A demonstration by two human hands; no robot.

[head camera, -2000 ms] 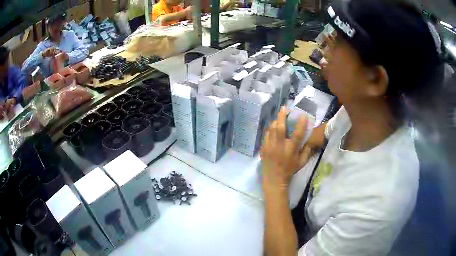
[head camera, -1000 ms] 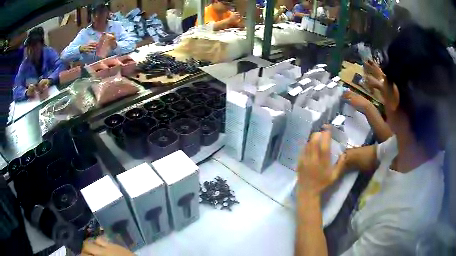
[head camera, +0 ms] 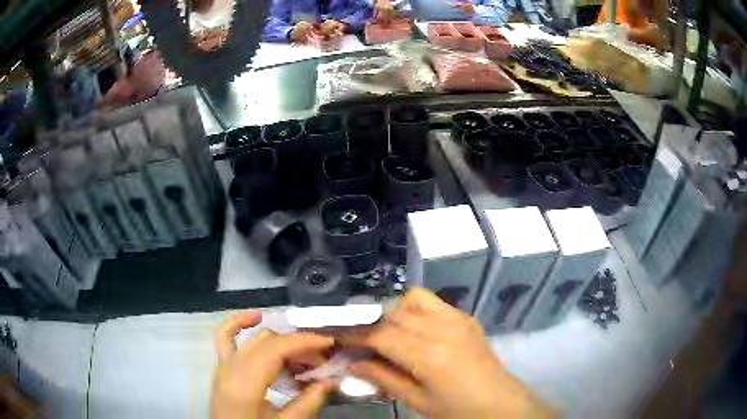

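A retail carton (head camera: 334,315) with its white top flap raised is low in the centre, partly hidden by my hands. A crinkled, whitish clear polybag (head camera: 315,372) shows at its mouth between my fingers. My left hand (head camera: 266,368) grips the carton's left side, fingers bent over the mouth. My right hand (head camera: 446,352) grips the right side, its fingertips at the mouth. Three closed cartons (head camera: 446,233) with white tops stand upright just beyond my right hand. What is inside the carton is mostly hidden.
Black plastic housings (head camera: 350,219) stand in rows ahead, with a round black part (head camera: 317,280) before them. Open cartons (head camera: 176,196) crowd the left and more cartons (head camera: 684,213) the right. Small black fittings (head camera: 600,299) lie right of the closed cartons. A toothed ring (head camera: 205,49) hangs upper left.
The view has turned left. The closed cartons now show right of centre. Both my hands are now in view on an open carton; a second ago only one hand showed, at the bottom edge.
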